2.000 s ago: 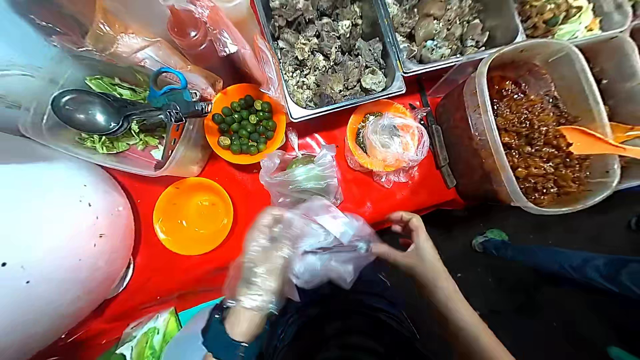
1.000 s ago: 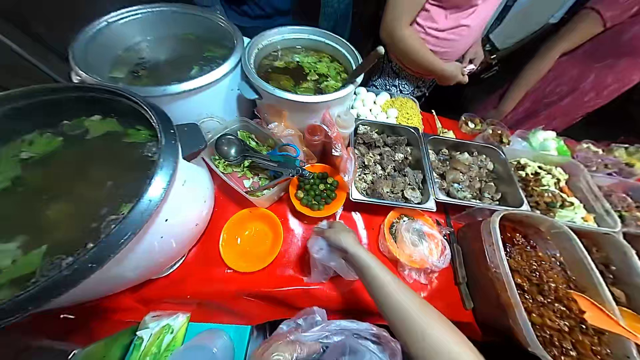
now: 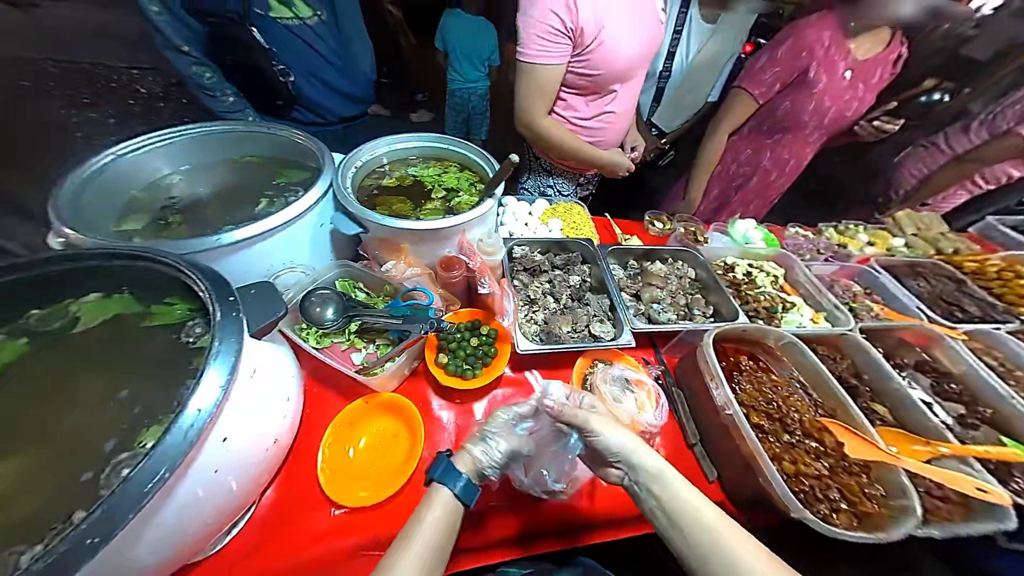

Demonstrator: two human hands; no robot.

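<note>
My left hand (image 3: 500,440), in a clear plastic glove and with a dark watch at the wrist, grips the top of a clear plastic bag (image 3: 550,472). Bare, my right hand (image 3: 592,428) pinches the bag's neck from the other side. The bag hangs between them over the red table cover; its contents are hard to make out. Beyond my hands are an orange plate of green calamansi (image 3: 466,350) and an orange dish (image 3: 596,358) partly under crumpled plastic bags (image 3: 632,400). An orange plate (image 3: 370,450) lies left of my left hand.
Large pots of soup (image 3: 192,240) stand at the left. A tub with leaves, ladle and scissors (image 3: 352,320) is behind the plate. Steel trays of chopped meat (image 3: 560,296) and tubs of saucy meat (image 3: 800,432) fill the right. A knife (image 3: 688,416) lies beside them. Several people stand across the table.
My right hand, reaching over a bag on the table one second ago, now holds a bag together with my left hand, which has come up into view. The view has tilted up.
</note>
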